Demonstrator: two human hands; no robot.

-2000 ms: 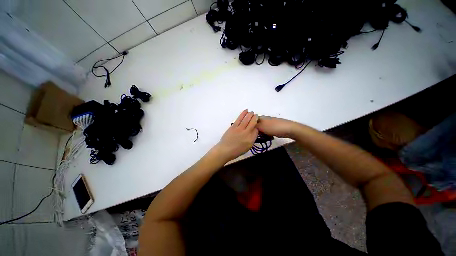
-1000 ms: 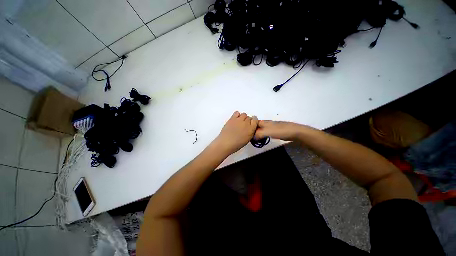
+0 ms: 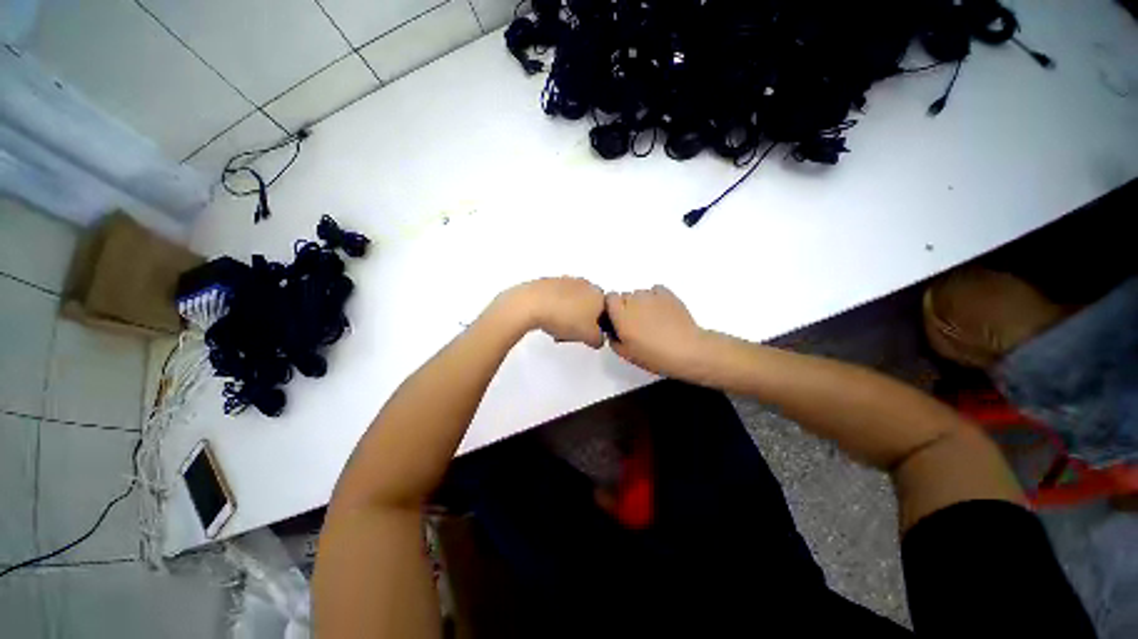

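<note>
My left hand [image 3: 569, 310] and my right hand [image 3: 653, 331] meet knuckle to knuckle over the front edge of the white tabletop, both closed. A small piece of black cable [image 3: 608, 326] shows between them. The rest of the cable is hidden inside the fists, so I cannot see its loops or plugs. A large heap of black cables [image 3: 736, 75] lies at the back of the table, with a few plug ends sticking out towards me. A smaller heap of black cables [image 3: 282, 315] lies at the left.
A brown cardboard box [image 3: 125, 275] stands against the wall, with a blue-and-white block [image 3: 204, 306] beside it. A lone cable [image 3: 261, 175] lies by the wall. White wires [image 3: 156, 437] and a smartphone [image 3: 207, 488] are at the left end. A seated person's knee [image 3: 1073, 381] shows at right.
My left hand has turned and moved slightly left, and its forearm now covers most of the thin dark strand. The cable loops that hung below my hands no longer show.
</note>
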